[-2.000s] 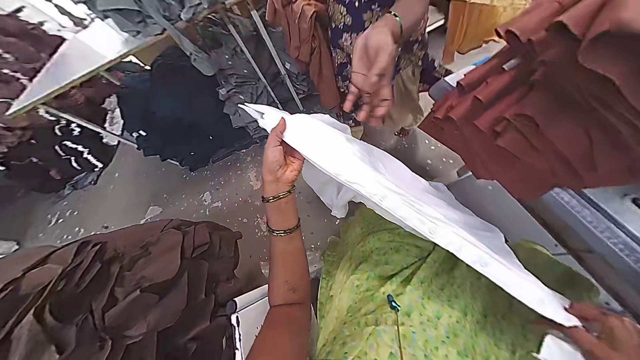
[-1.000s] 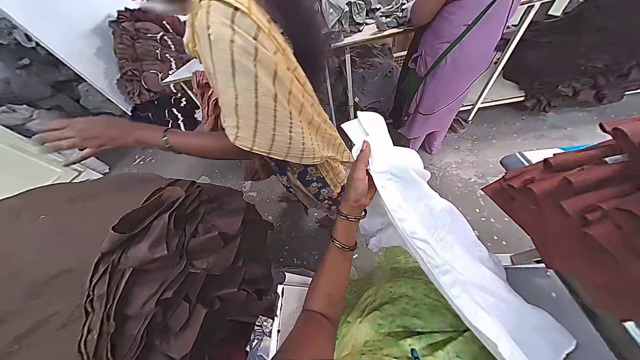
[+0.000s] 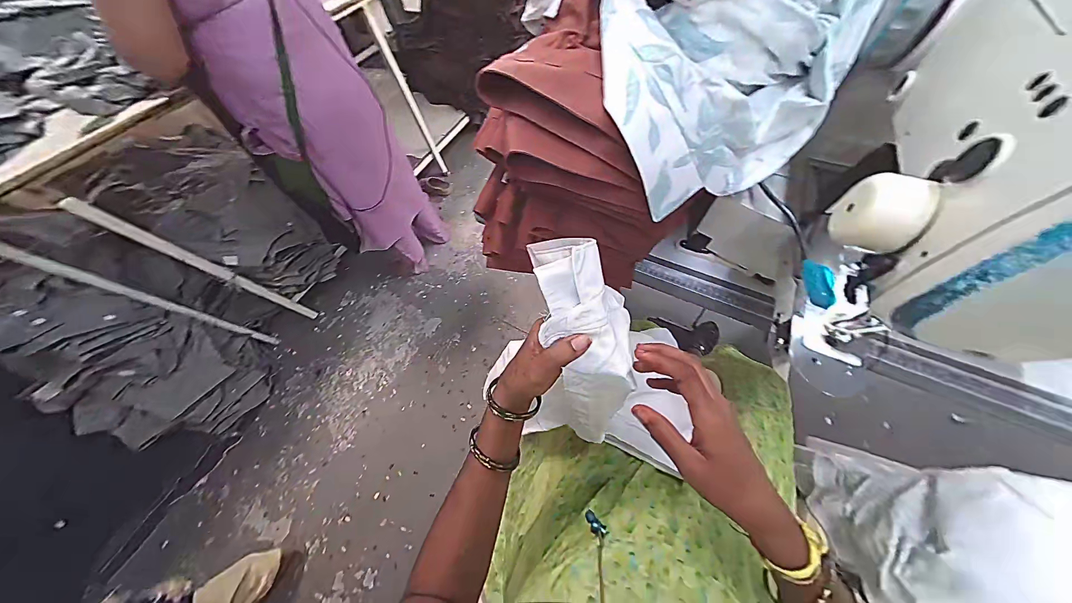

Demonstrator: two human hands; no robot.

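My left hand [image 3: 540,368], with two bangles at the wrist, grips a bunched white cloth piece [image 3: 586,314] whose folded band stands up above the thumb. Close to the right of it, my right hand [image 3: 691,410] has its fingers spread and curved; whether a fingertip touches the cloth is unclear. More white fabric [image 3: 649,419] lies below and behind both hands, over the green patterned garment [image 3: 578,511] on my lap.
To the right is a sewing machine [image 3: 988,167] with its lamp lit, and white cloth [image 3: 946,519] nearer me. Maroon pieces [image 3: 553,151] hang ahead under a pale leaf-print cloth [image 3: 712,109]. A person in purple [image 3: 310,109] stands left, beside grey cloth piles [image 3: 193,335].
The view has swung right. The white cloth, stretched out long before, is now gathered. My right hand, at the cloth's far end two seconds ago, is now near my left hand with fingers apart.
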